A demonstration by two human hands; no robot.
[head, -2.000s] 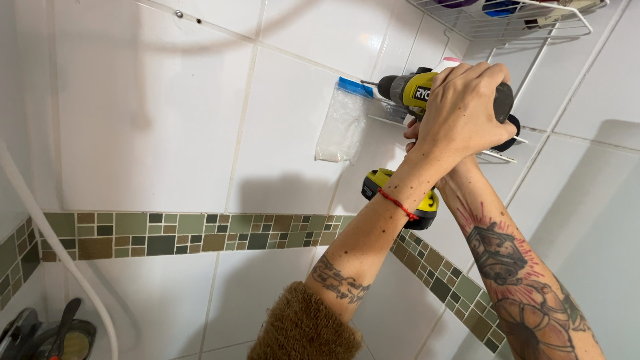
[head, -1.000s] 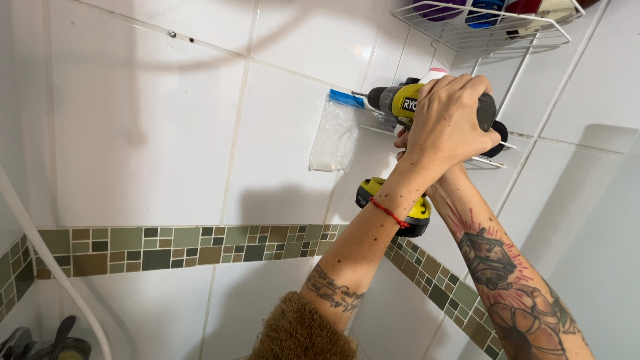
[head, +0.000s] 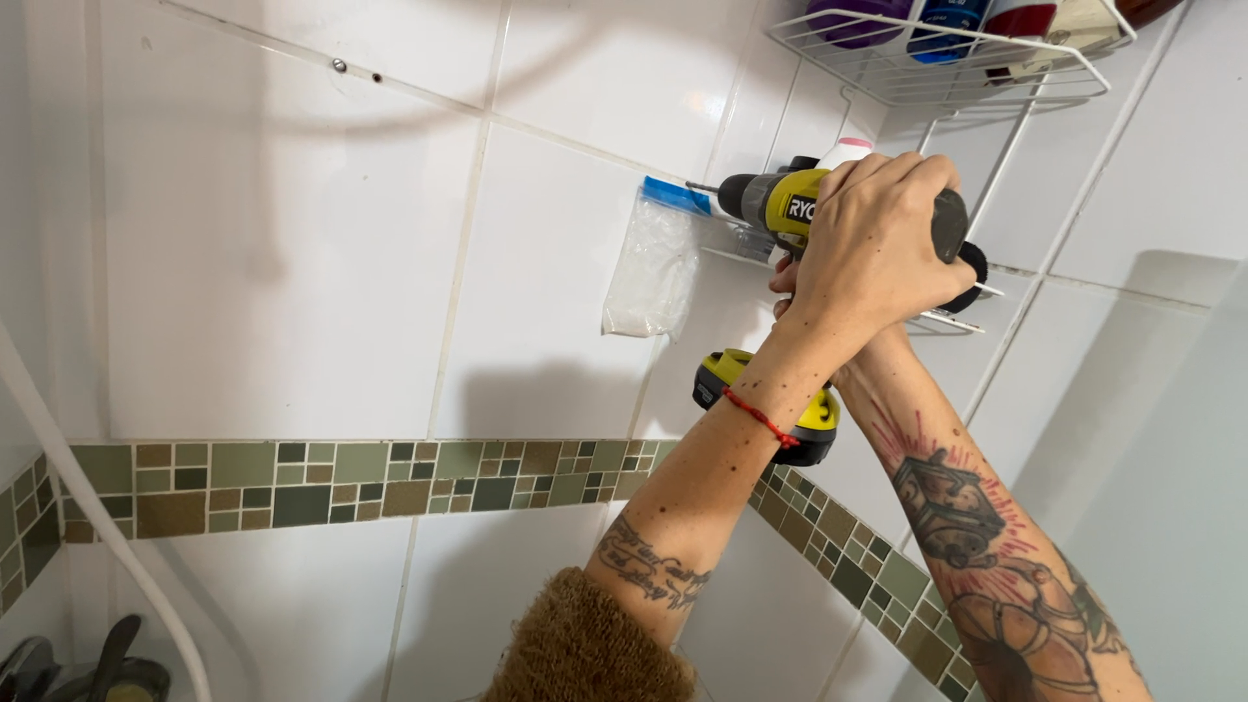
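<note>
A yellow and black Ryobi cordless drill (head: 795,205) points left toward the tiled wall, its thin bit against or very near the wall at a grout line. My left hand (head: 877,234) wraps over the rear of the drill body. Mostly hidden behind my left wrist, my right hand (head: 783,285) grips the handle; only some fingertips show. The battery (head: 721,375) shows below, partly behind my left forearm. Just under the bit, a clear plastic bag (head: 651,268) with a blue strip (head: 676,195) along its top hangs flat on the wall.
A white wire rack (head: 975,88) holding several bottles is at upper right, with a lower shelf (head: 736,257) behind the drill. A screw (head: 338,65) and a small hole (head: 376,77) mark the upper-left wall. A white hose (head: 107,526) runs down the left side, near dark utensils (head: 117,648).
</note>
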